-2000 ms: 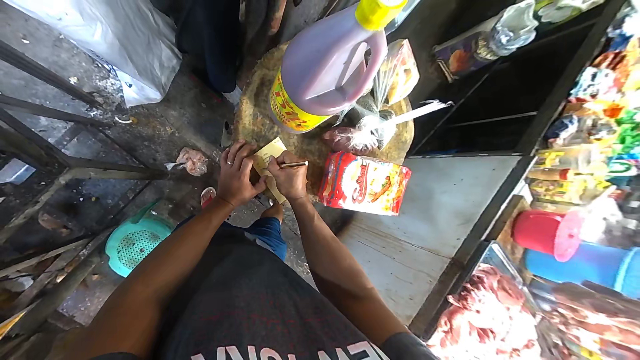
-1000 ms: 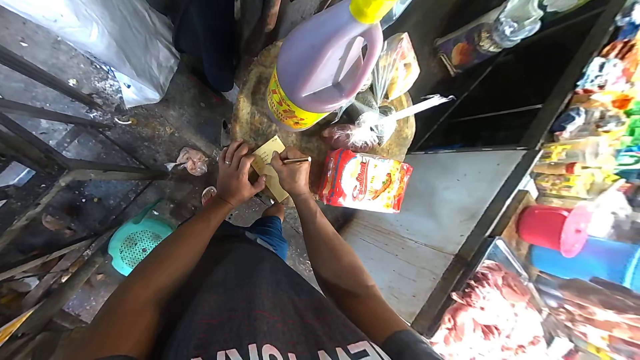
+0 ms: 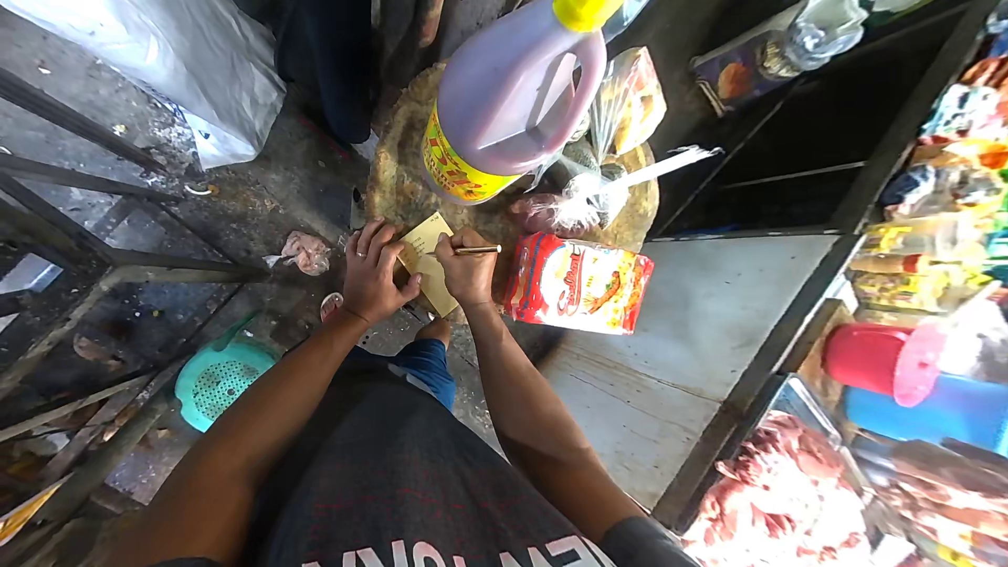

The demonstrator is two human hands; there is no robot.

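A slip of yellowish paper (image 3: 429,268) bearing handwriting lies at the near edge of a round, worn wooden block (image 3: 394,169). My left hand (image 3: 374,272) rests on the paper's left edge. In my right hand (image 3: 468,268) is a slim pen (image 3: 479,250), its tip hidden by the fingers at the paper. Beyond them stands a large plastic jug of purplish liquid (image 3: 504,102) with a yellow cap. A red printed packet (image 3: 579,283) is just right of my right hand, and knotted clear plastic bags (image 3: 587,193) with contents sit behind it.
A turquoise perforated basket (image 3: 220,382) is low on the left, near dark metal bars (image 3: 189,272). A large whitish sack (image 3: 213,87) stands upper left. To the right are a pale panel (image 3: 677,346), raw meat (image 3: 787,504), a red plastic container (image 3: 874,358) and packaged goods.
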